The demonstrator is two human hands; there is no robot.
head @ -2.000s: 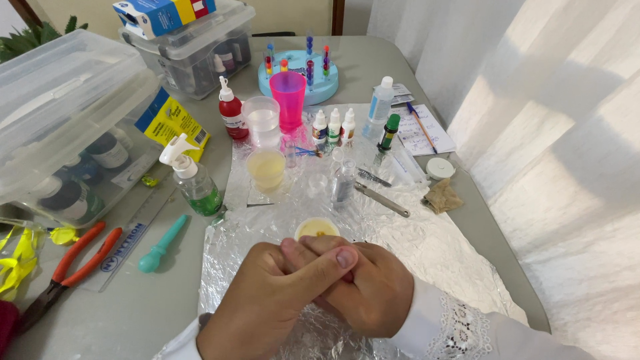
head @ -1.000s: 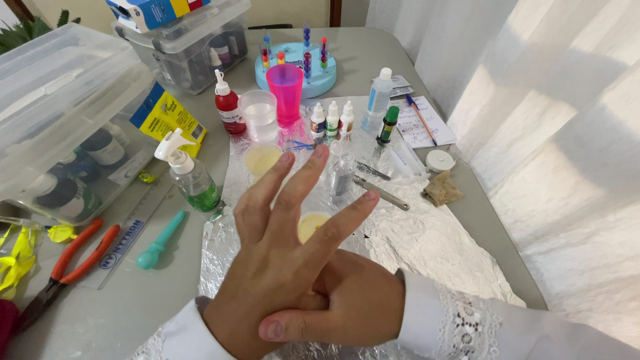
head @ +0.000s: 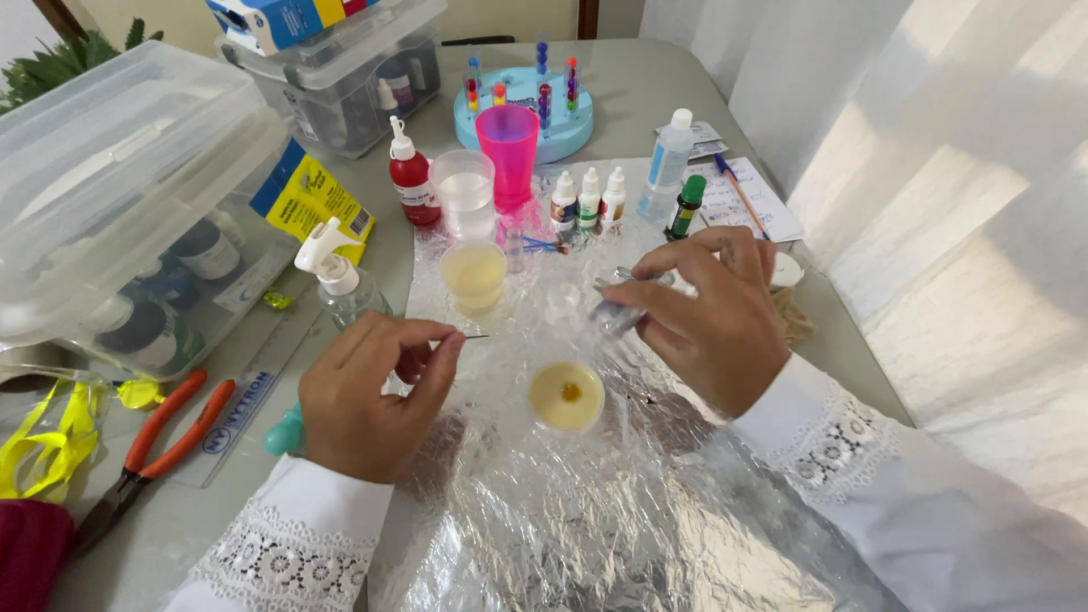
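Note:
My left hand [head: 382, 395] pinches a thin, dark, needle-like tool [head: 478, 337] between thumb and forefinger, left of centre. My right hand [head: 710, 310] is over the metal tools at right of centre, its fingertips at a silvery tool [head: 625, 274]; whether they grip it is unclear. A small glass container [head: 614, 316] is partly hidden under those fingers. Between and below the hands, a round cup of pale yellow material [head: 557, 398] with an amber spot in it rests on the foil [head: 544, 527]. Behind it stands a clear cup of yellowish content [head: 473, 276].
A spray bottle [head: 344, 276], red bottle [head: 414, 183], pink cup [head: 508, 157], clear cup [head: 463, 191] and dropper bottles [head: 588, 204] stand behind. A green-capped bottle [head: 685, 208] is beyond my right hand. Orange-handled pliers [head: 157, 433], a ruler [head: 246, 399] and plastic bins [head: 140, 212] are left.
My hands were together over the foil and have moved apart, left and right. The thin tool is now in my left fingers. The cup with the amber spot is uncovered.

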